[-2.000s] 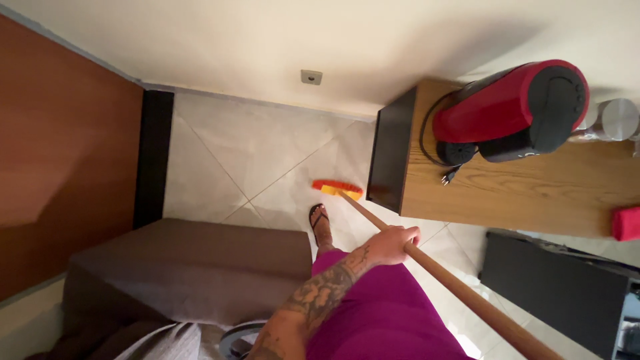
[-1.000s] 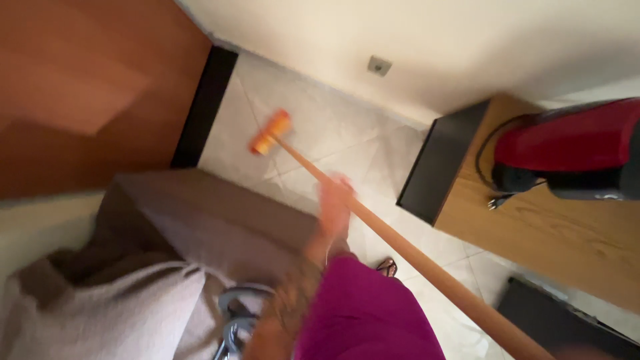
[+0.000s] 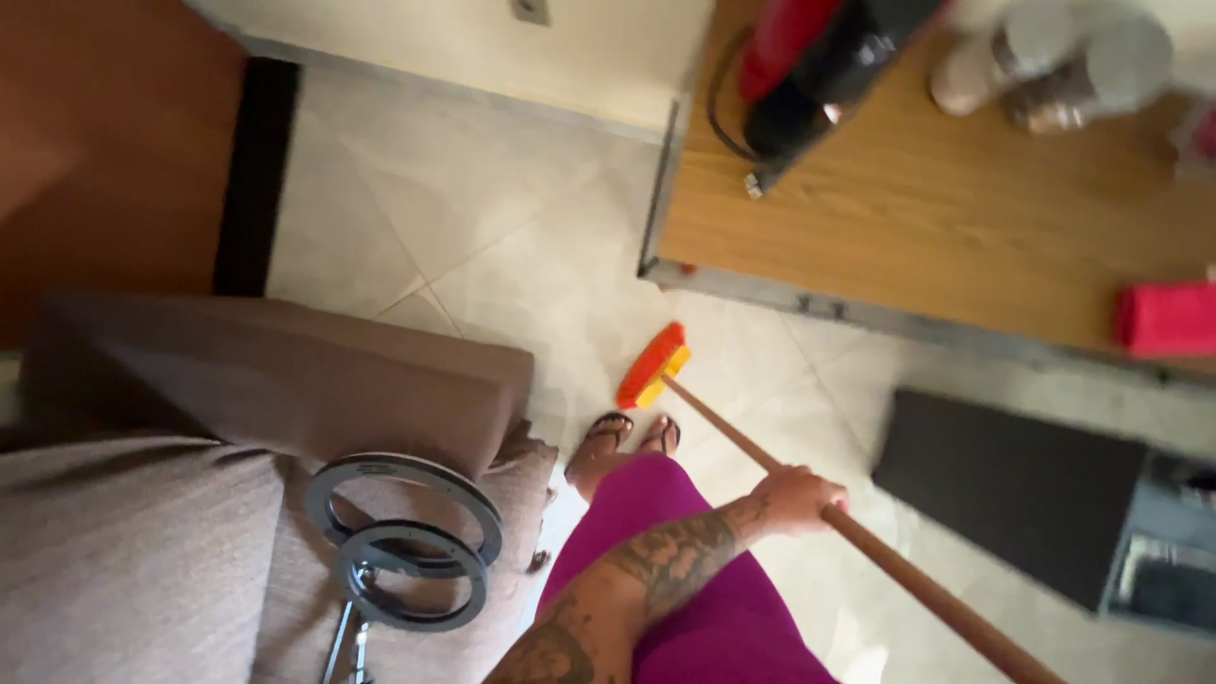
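Observation:
My left hand (image 3: 803,499), at the end of a tattooed forearm, is closed around the wooden handle of a broom (image 3: 736,439). The handle runs down to the lower right and leaves the frame. The broom's head (image 3: 655,366), with orange bristles and a yellow block, rests on the tiled floor just in front of my feet in black flip-flops (image 3: 617,427). My right hand is out of view.
A brown sofa (image 3: 408,366) with two grey rings on a stand (image 3: 413,575) is at left. At right, a wooden counter (image 3: 902,228) bears a red and black coffee machine (image 3: 807,85), jars (image 3: 1092,76) and a red item (image 3: 1168,318). Below lies a dark panel (image 3: 1012,489).
The broom head was out on the floor toward the black strip by the reddish-brown surface; now it is close before my feet. My left hand still holds the handle. The view has shifted.

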